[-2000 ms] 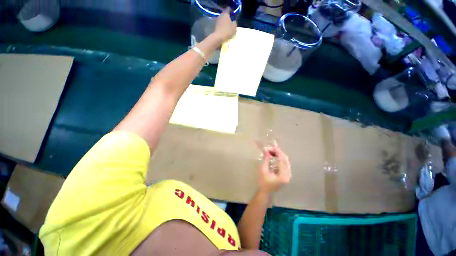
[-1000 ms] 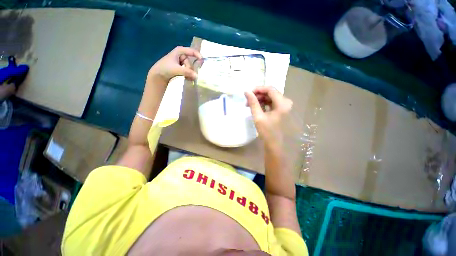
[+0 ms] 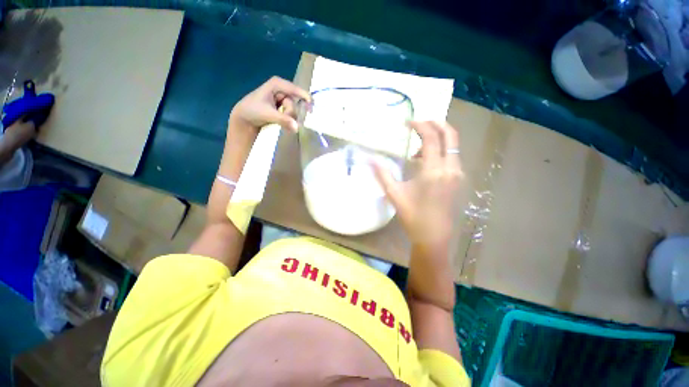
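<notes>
A clear-walled housing with a white rounded bottom lies over the cardboard mat in front of me. Its rim points away from me. My left hand pinches the left side of the rim and also holds a curled label sheet that hangs along my forearm. My right hand, slightly blurred, is at the housing's right side, fingers by the wall and thumb over the front. No sticker can be made out at my fingertips. White sheets lie flat under and behind the housing.
More housings stand at the upper right and right edge. A green crate is at the lower right. At the left, another person's hand holds a blue item over cardboard; a carton sits below.
The housing was brought from the back of the bench onto the mat. Since the last frame my right hand has turned and spread along its right side. My left hand still holds rim and sheet.
</notes>
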